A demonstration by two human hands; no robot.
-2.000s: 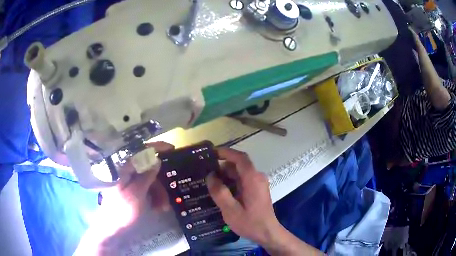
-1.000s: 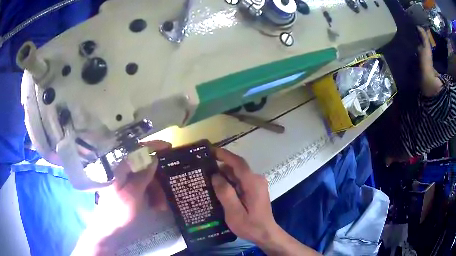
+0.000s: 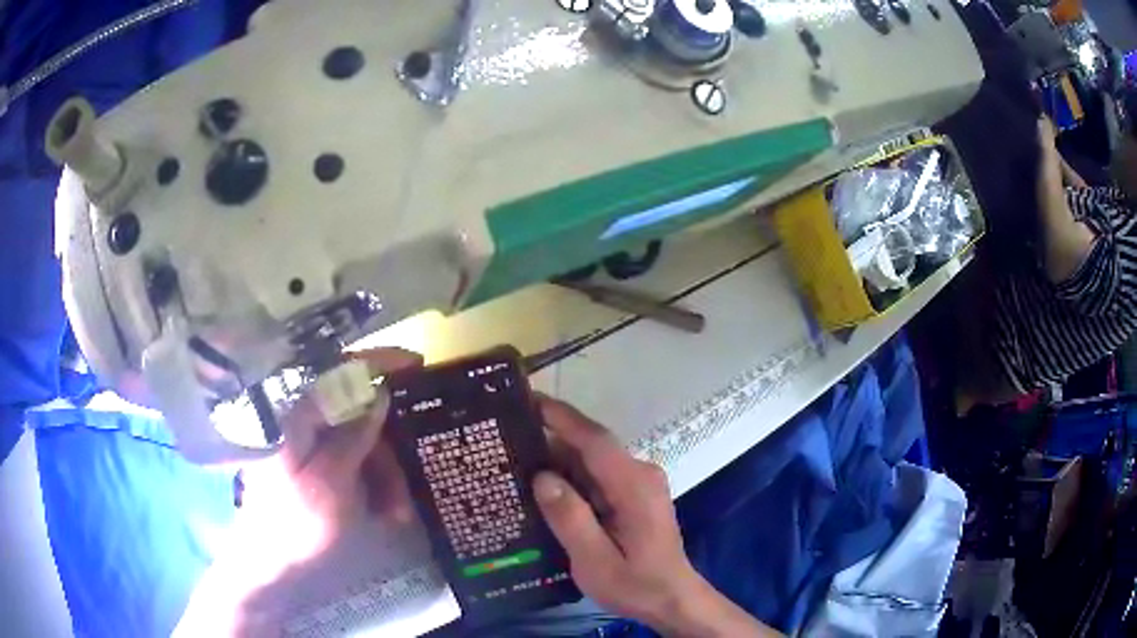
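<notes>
A black smartphone [image 3: 480,486] with a lit screen of light text and a green bar is held upright below the sewing machine head. My left hand [image 3: 331,467] holds its left edge; the hand is partly washed out by lamp glare and partly behind a pale plastic tab [image 3: 347,393]. My right hand [image 3: 617,511] holds the right edge, with the thumb at the side of the screen. The cream sewing machine [image 3: 374,224] with a green front panel [image 3: 648,206] lies across the view above the phone. The needle area is lost in glare.
A thin brownish tool [image 3: 648,308] lies behind the head. A yellow box [image 3: 833,268] of clear plastic bags stands at the machine's right. Blue cloth [image 3: 798,461] is heaped along the pale table [image 3: 711,430]. A person's striped sleeve [image 3: 1085,268] shows at the right.
The phone screen has changed from a list to a page of text. My right thumb has moved off the screen to its edge. The neighbouring person's arm has shifted.
</notes>
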